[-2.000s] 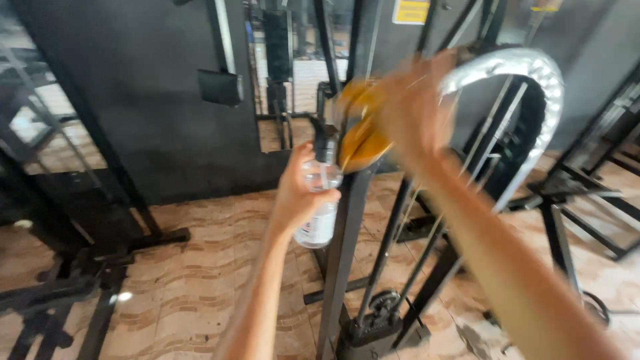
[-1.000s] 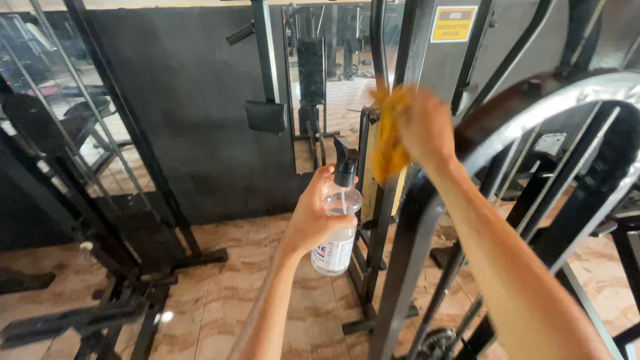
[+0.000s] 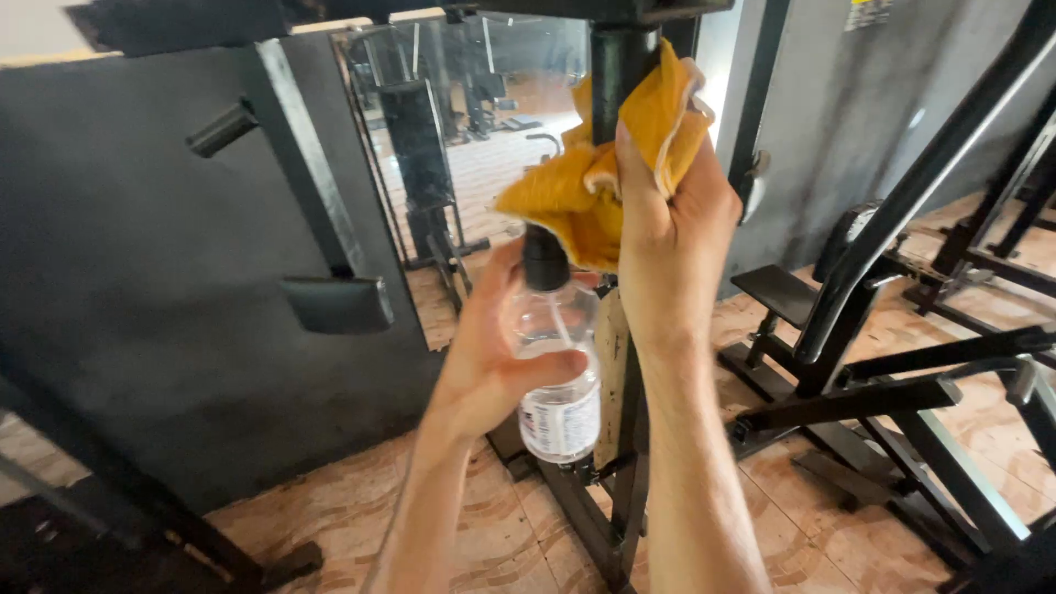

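Observation:
My left hand [image 3: 503, 346] is closed around a clear plastic spray bottle [image 3: 561, 412] with a black top, a white label and clear liquid inside. The bottle stands nearly upright in it. Just above, my right hand [image 3: 681, 223] grips a yellow cloth [image 3: 577, 194] that is wrapped around a vertical black metal post [image 3: 620, 78] of a gym machine. One corner of the cloth hangs over the spray head and hides it. The fingers of my right hand are partly hidden behind the cloth.
A black padded arm [image 3: 338, 304] hangs at the left before a dark wall. Behind the hands a wall mirror [image 3: 511, 124] reflects gym equipment. At the right stands a black machine with a small seat [image 3: 775, 293]. Black frame feet rest on the patterned tile floor [image 3: 346, 528].
The view has shifted a lot and closer. The cloth, clear of the bottle a second ago, now overlaps its top and lies around a post. Both hands keep hold of what they held.

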